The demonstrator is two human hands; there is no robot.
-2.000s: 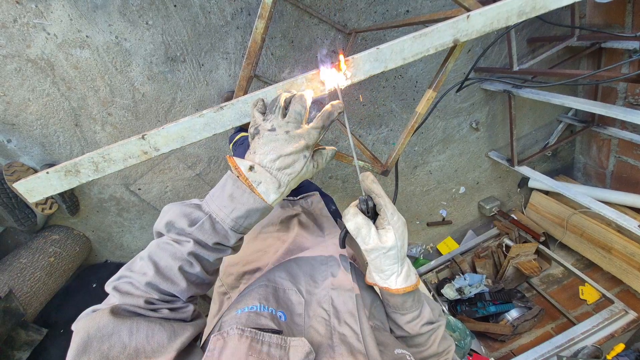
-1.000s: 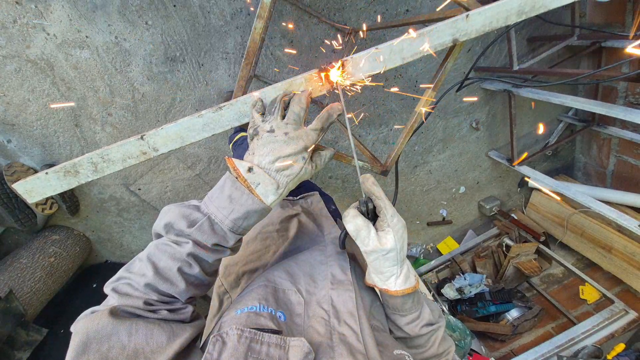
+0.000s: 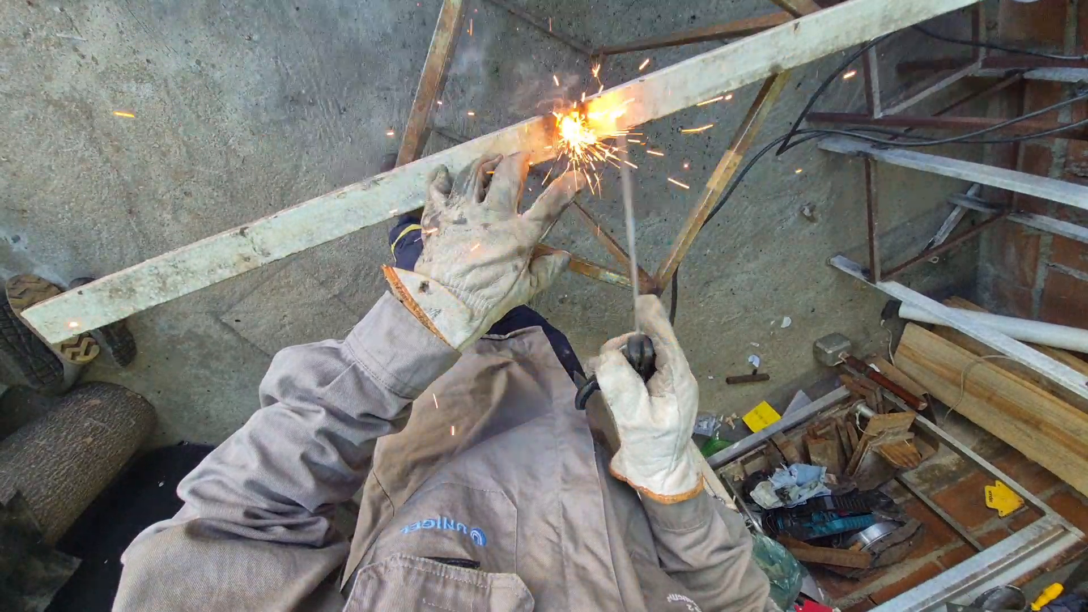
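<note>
My right hand point(image 3: 650, 399), in a pale leather work glove, grips a black electrode holder point(image 3: 637, 355) that clamps a thin welding electrode point(image 3: 630, 229). The electrode's upper end meets a long light-coloured metal bar point(image 3: 280, 228), where a bright arc point(image 3: 586, 127) throws orange sparks. My left hand point(image 3: 489, 238), in a soiled leather glove, lies with spread fingertips against the bar's lower edge, just left of the arc; whether it grips the bar is hidden. Rusty metal struts point(image 3: 722, 183) join the bar from below and behind.
Black cables point(image 3: 756, 170) run behind the bar towards metal frames point(image 3: 952, 166) at the right. Below them lie wooden boards point(image 3: 994, 399), scrap wood and an angle grinder point(image 3: 837, 523). A log point(image 3: 76, 450) and boots point(image 3: 34, 331) are at the left.
The sparks, flying widely a second ago, are now gathered more around the arc. The arc sits slightly further right along the bar than a second ago. Both hands have stayed nearly in place.
</note>
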